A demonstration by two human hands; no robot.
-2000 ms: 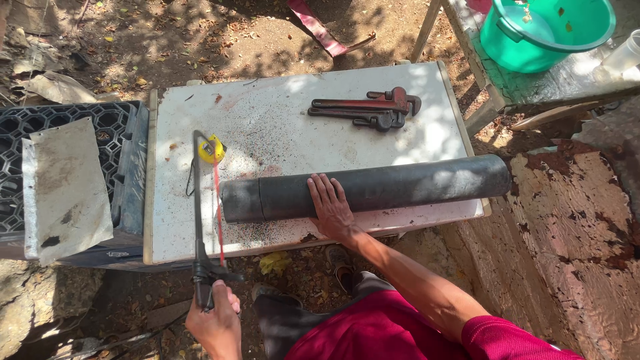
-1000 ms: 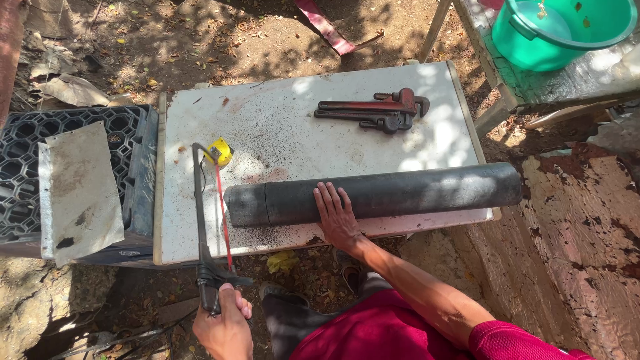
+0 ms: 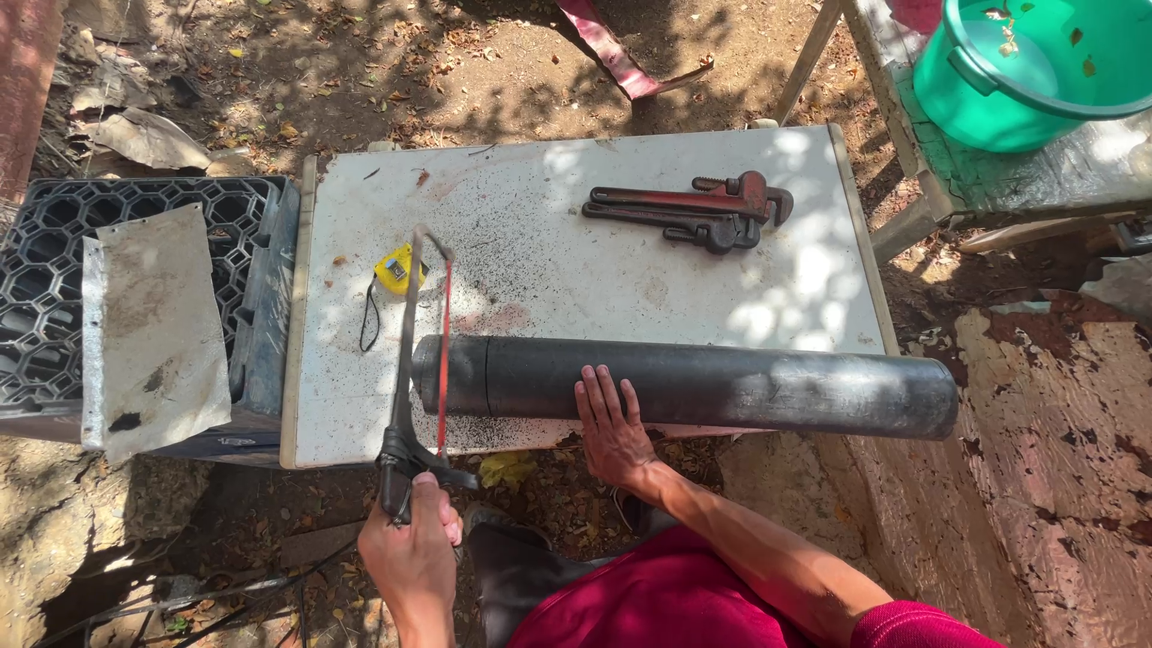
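My left hand (image 3: 414, 540) grips the handle of a hacksaw (image 3: 402, 360) with a red blade. The blade crosses above the left end of a black plastic pipe (image 3: 702, 382), left of a dark ring line around it; whether blade and pipe touch I cannot tell. My right hand (image 3: 616, 432) lies on the pipe's near side with its fingers over the top, right of that line. The pipe lies along the near edge of a white tabletop (image 3: 540, 288). A yellow tape measure (image 3: 396, 270) is just left of the saw frame. Two pipe wrenches (image 3: 693, 211) lie beyond the pipe.
A black plastic crate (image 3: 261, 270) with a stained sheet (image 3: 157, 333) on it stands against the table's left side. At upper right, a green basin (image 3: 999, 99) sits on another table. Dark specks are scattered around the pipe's left end. Leaves litter the ground.
The hacksaw in my left hand has moved right; its blade was just beside the pipe's left end and is now over it. My right hand has stayed on the pipe.
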